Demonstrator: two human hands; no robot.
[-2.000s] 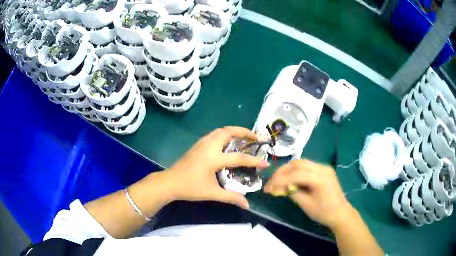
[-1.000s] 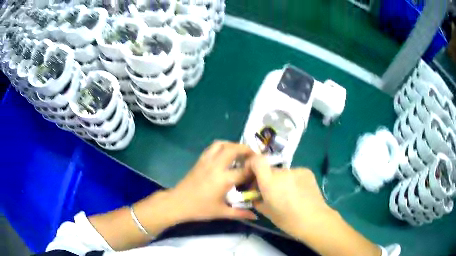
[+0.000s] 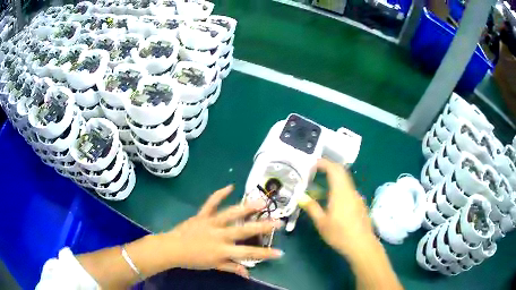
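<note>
The white camera body (image 3: 257,170) lies on the green surface, its black lens face (image 3: 300,134) up and away from me. Dark, red and yellow wires (image 3: 270,195) come from its round opening. My left hand (image 3: 226,241) is over a white rear housing (image 3: 249,262) at the body's near end, fingers spread; they hide most of it, and whether they grip it is unclear. My right hand (image 3: 342,218) is beside the body's right side, with blurred yellow-gripped tweezers (image 3: 308,198) between thumb and fingers.
Tall stacks of white housings with boards (image 3: 153,102) fill the left. More stacks (image 3: 458,226) stand at the right, beside a white fluffy bundle (image 3: 399,208). A pale strip (image 3: 322,90), a grey post (image 3: 452,62) and a blue bin (image 3: 438,37) are beyond.
The view has shifted, so the camera body shows lower and further left. My hands have moved apart; my left fingers have spread and my right hand has moved up along the body's right side.
</note>
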